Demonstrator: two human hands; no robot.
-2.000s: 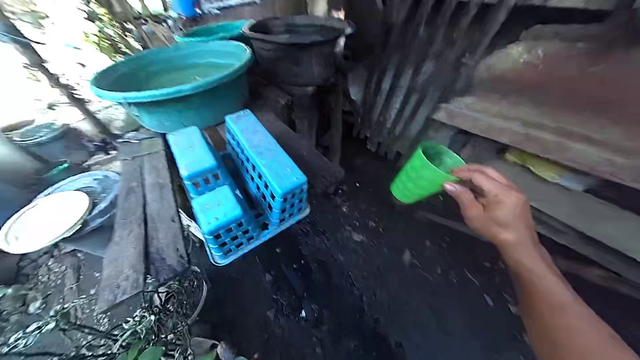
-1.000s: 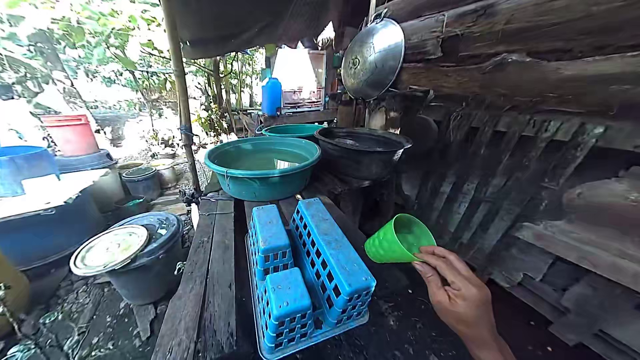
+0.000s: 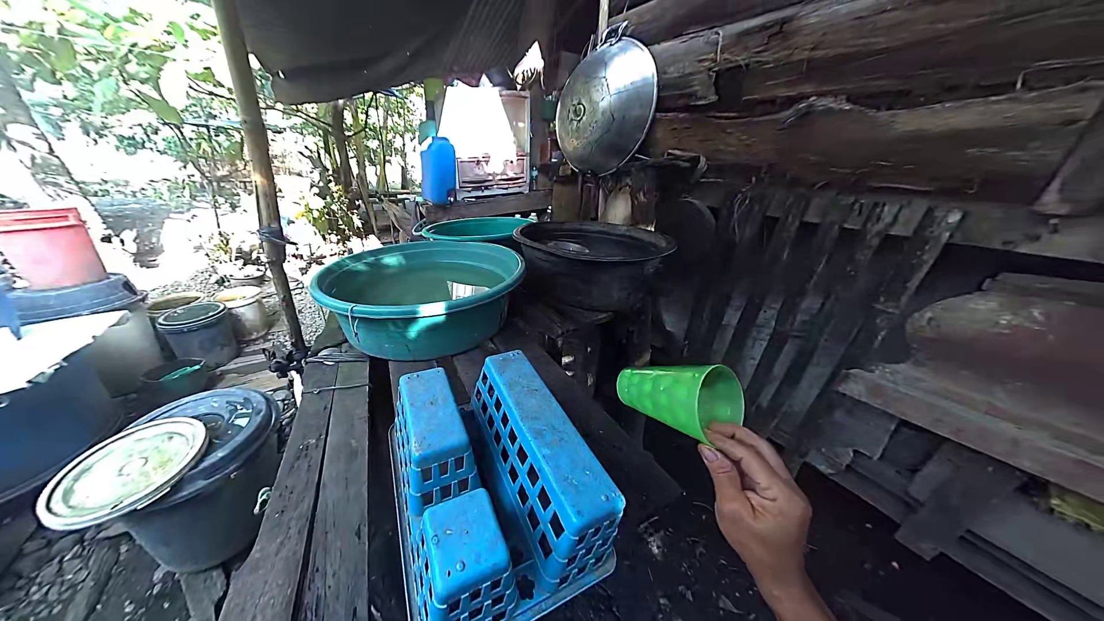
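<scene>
My right hand (image 3: pixel 763 509) grips the rim of a green plastic cup (image 3: pixel 668 397) between thumb and fingers. The cup lies sideways in the air, its mouth turned toward the lower right. To its left, a blue plastic basket (image 3: pixel 552 457) with lattice sides and several compartments rests upside down on a wooden plank bench (image 3: pixel 332 483). Behind the basket stands a green plastic basin (image 3: pixel 414 336) holding water. My left hand is out of the picture.
A dark basin (image 3: pixel 595 276) and another green basin (image 3: pixel 479 228) stand farther back. A metal wok (image 3: pixel 608 103) hangs by the log wall (image 3: pixel 862 138). At left are a lidded bucket (image 3: pixel 198 517), a red bucket (image 3: pixel 52 250) and a bamboo post (image 3: pixel 259 164). A blue jug (image 3: pixel 438 171) stands behind.
The view has swung up and to the left, bringing the wok and post into sight. My right hand keeps hold of the green cup, which has tipped from nearly upright onto its side.
</scene>
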